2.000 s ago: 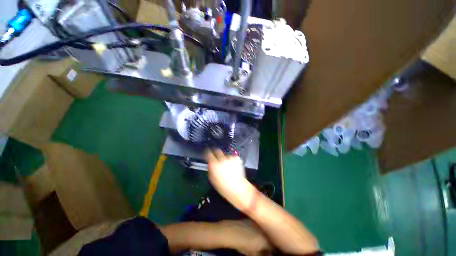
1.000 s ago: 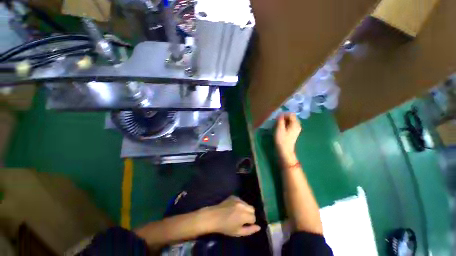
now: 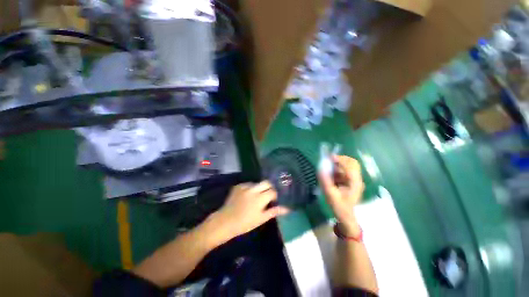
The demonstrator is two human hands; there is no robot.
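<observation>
A round black fan guard (image 3: 288, 176) is at the edge of the green surface, with no pale blades seen inside. My left hand (image 3: 252, 204) holds it at its lower left rim. My right hand (image 3: 343, 181), just right of the guard, holds a whitish fan blade (image 3: 327, 163) between thumb and fingers; the blade is blurred. More whitish blades (image 3: 316, 87) lie heaped in the open brown carton (image 3: 400, 69) beyond. The machine's round silvery fixture (image 3: 132, 144) at left shows no black cage on it.
The grey assembly machine (image 3: 183, 55) stands at left, with a small red light (image 3: 205, 163). A white board (image 3: 386, 246) lies under my right forearm. A fan head (image 3: 450, 267) and a black coiled cord (image 3: 443, 118) are at right. A carton (image 3: 35, 267) is at lower left.
The black cage is off the fixture and now by my left hand, which has moved up from my lap. My right hand has come back from the carton with a blade. The view has shifted right.
</observation>
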